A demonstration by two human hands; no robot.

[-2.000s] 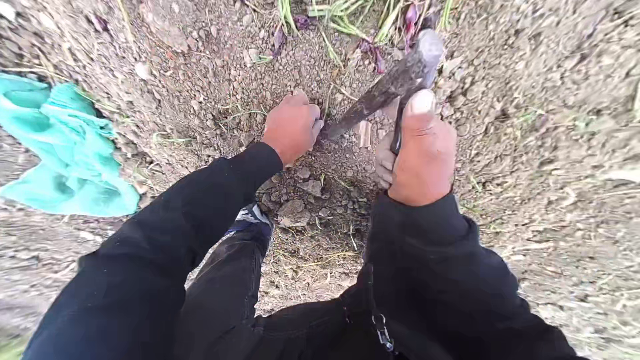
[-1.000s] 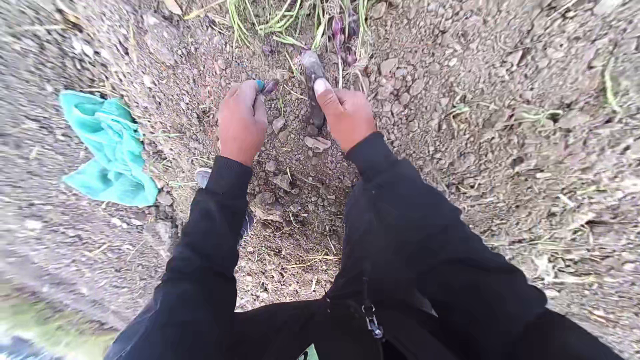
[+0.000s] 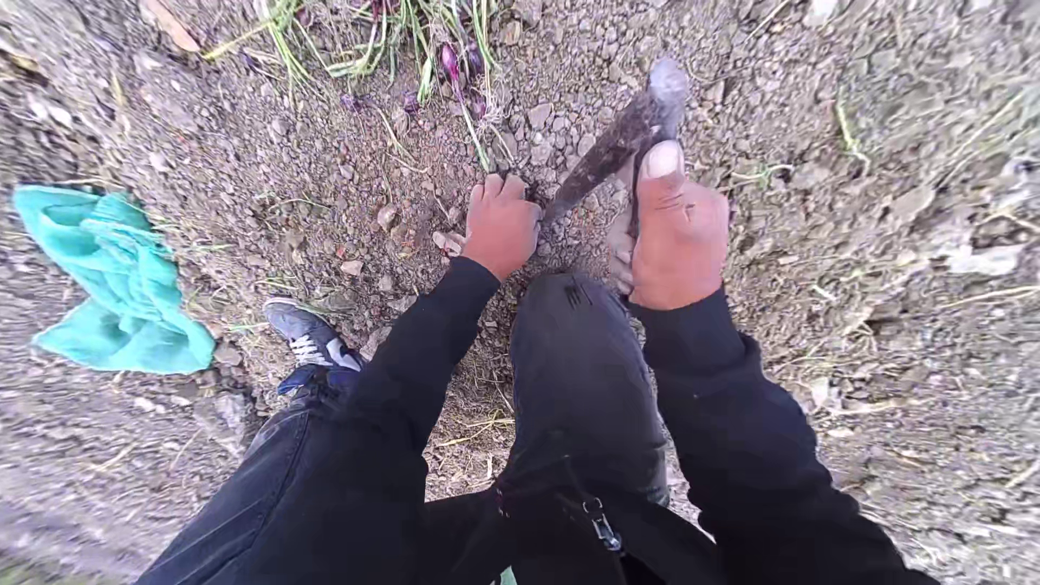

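My right hand (image 3: 679, 227) grips the handle of a short hand tool with a dark, soil-covered metal blade (image 3: 605, 154). The blade slants down to the left, its tip at the soil close beside my left hand (image 3: 502, 223). My left hand is at the ground with its fingers curled down; whether it holds anything is hidden. Above it lie several small purple onions (image 3: 450, 62) with long green leaves (image 3: 374, 53), in a loose heap on the stony soil.
A turquoise mesh cloth or bag (image 3: 134, 284) lies crumpled on the ground at the left. My shoe (image 3: 313, 337) is planted left of centre and my bent knee (image 3: 569, 305) is just below the hands. Stones, clods and dry stalks lie around.
One second ago my left hand was raised with a small purple onion at its fingers; now it is down at the soil. The tool's blade has swung into view, slanting toward that hand.
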